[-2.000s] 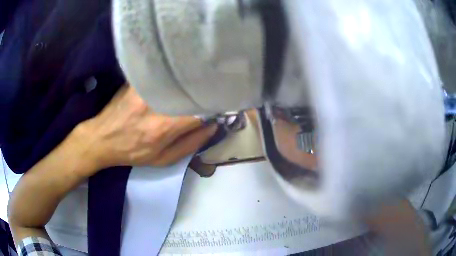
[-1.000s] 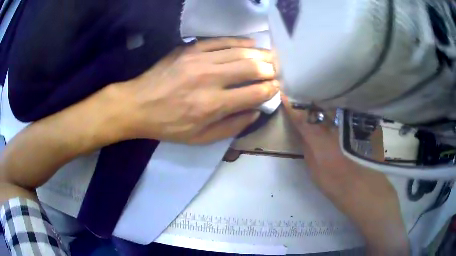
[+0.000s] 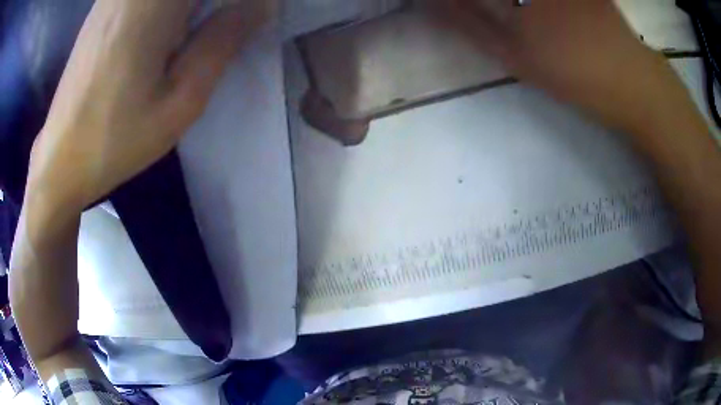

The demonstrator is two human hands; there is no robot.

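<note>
A pale grey-white facing piece (image 3: pixel 249 213) hangs down the left of the white table, its rounded end over the front edge. A dark navy strip (image 3: pixel 170 245) lies along its left side. My left hand (image 3: pixel 150 87) is at the upper left, over the upper part of the cloth, with the thumb on the pale piece. Its fingertips are blurred at the top edge, so its grip is unclear. My right hand (image 3: pixel 522 32) is at the top right, blurred and partly cut off; I cannot tell what it touches.
The beige machine bed (image 3: pixel 427 59) is at the top centre, with a brown tab (image 3: pixel 336 123) at its left corner. Ruler marks (image 3: pixel 490 241) run along the table (image 3: pixel 443 174) near its front edge. Patterned cloth (image 3: pixel 419 380) shows at the bottom. The machine head is out of view.
The view has shifted down, so the machine head is gone and the bed sits higher. The pale piece hangs straighter. My left hand has moved to the upper left, my right hand to the top right.
</note>
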